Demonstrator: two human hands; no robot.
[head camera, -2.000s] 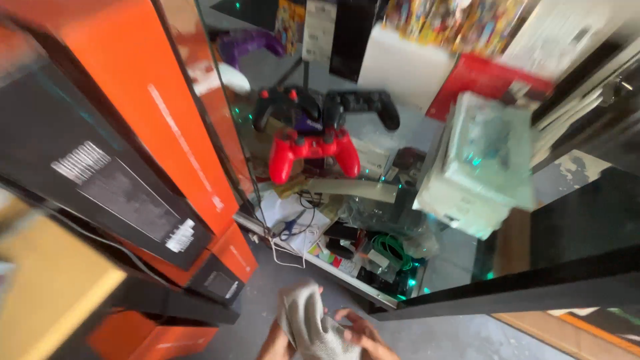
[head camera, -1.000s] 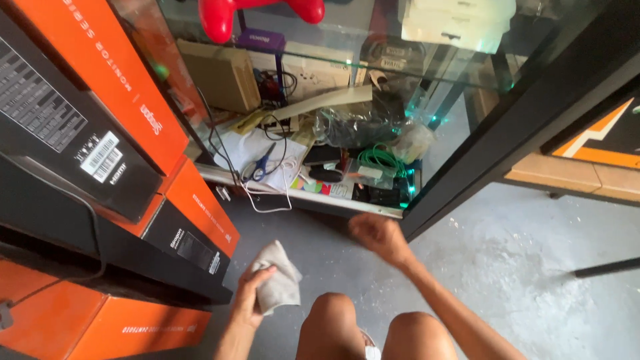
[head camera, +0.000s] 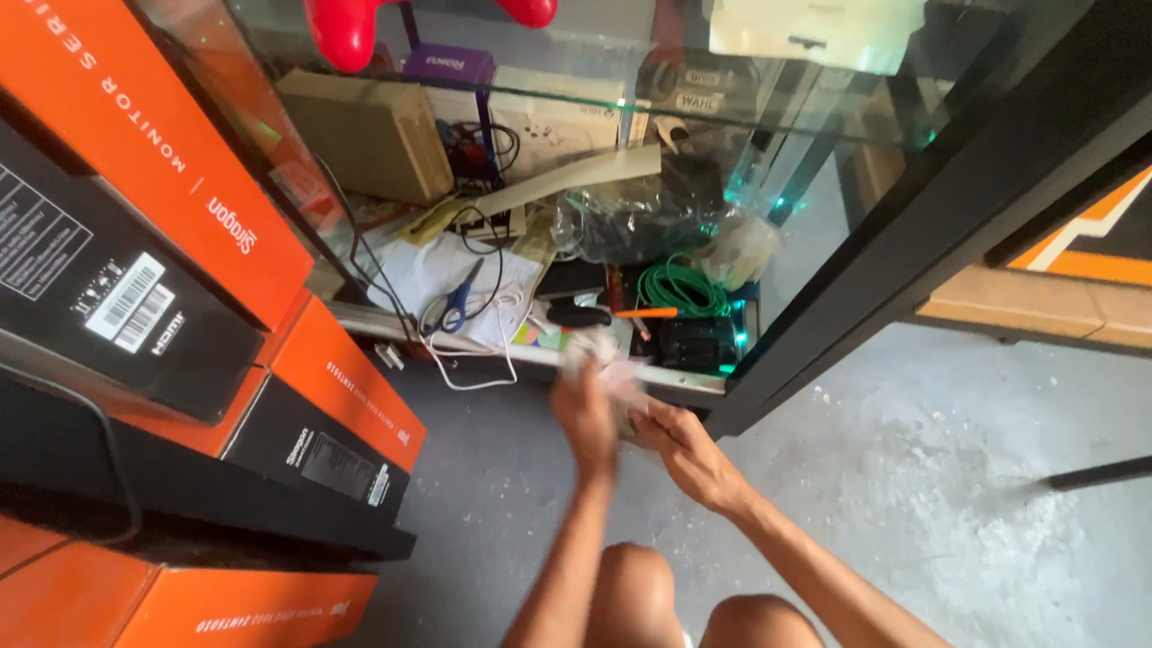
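A pale crumpled cloth (head camera: 601, 364), blurred by motion, is held between my two hands at the front edge of a glass display cabinet. My left hand (head camera: 585, 409) grips it from the left. The fingers of my right hand (head camera: 679, 445) close on its lower right end. Just beyond it on the cabinet's bottom level lie blue-handled scissors (head camera: 456, 306), a coil of green cable (head camera: 684, 288), an orange stick-like item (head camera: 646, 313) and a white cable (head camera: 468, 387) that hangs over the front rail.
Orange and black monitor boxes (head camera: 324, 405) are stacked at the left. A glass shelf (head camera: 576, 97) crosses above the bottom level, with a red game controller (head camera: 346, 36) higher up. The cabinet's black frame post (head camera: 900, 225) slants at the right. A cardboard box (head camera: 369, 135) stands inside.
My hands, apart one second ago, have come together at the cabinet's front rail. My right hand now holds the cloth too, which was in my left hand alone.
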